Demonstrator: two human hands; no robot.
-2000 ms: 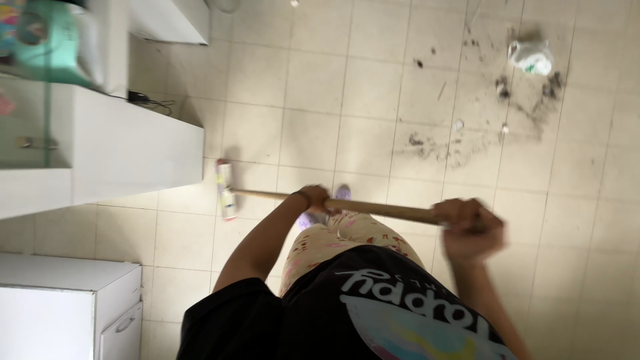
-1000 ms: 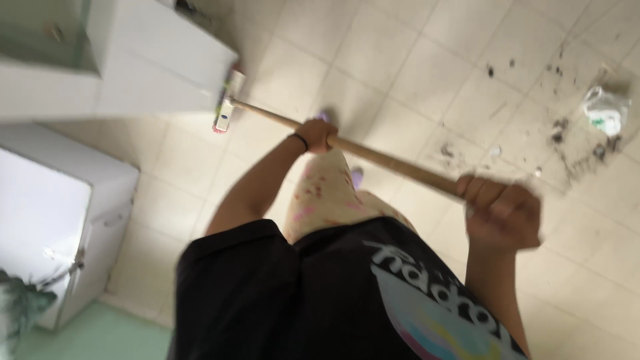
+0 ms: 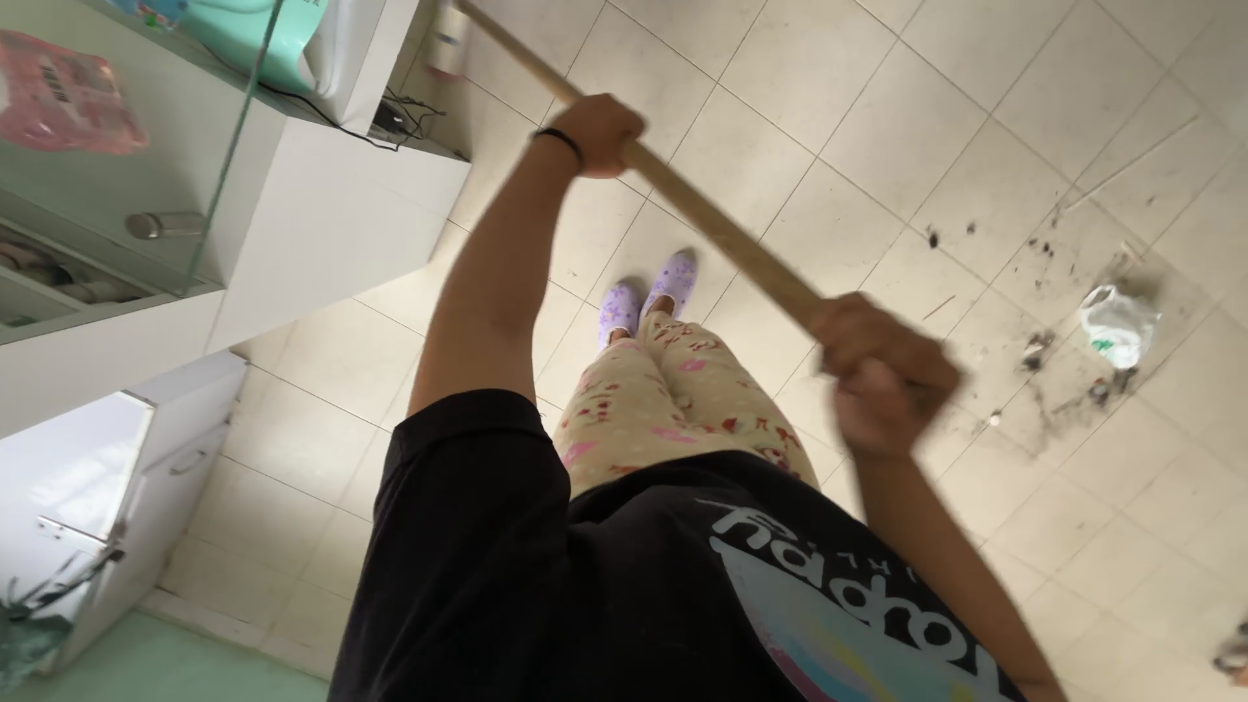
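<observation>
A long wooden handle runs diagonally across the view in front of my body. My left hand, with a black band at the wrist, grips it around the middle. Around the end nearer me is my right hand, closed and slightly blurred. The far end of the handle meets a pale broom or mop head on the floor at the top left, partly cut off by the frame edge. A crumpled white plastic bag lies on the tiles at the right, with dark debris scattered beside it.
A white cabinet with a glass panel stands at the left, holding a pink package and a metallic cylinder. Black cables stick out near its corner. Lower left is another white cabinet. My purple shoes stand on the tiled floor.
The broom or mop head was beside the cabinet's corner one second ago and now shows farther up, at the top edge. Both hands stay on the handle. The view has turned and shifted.
</observation>
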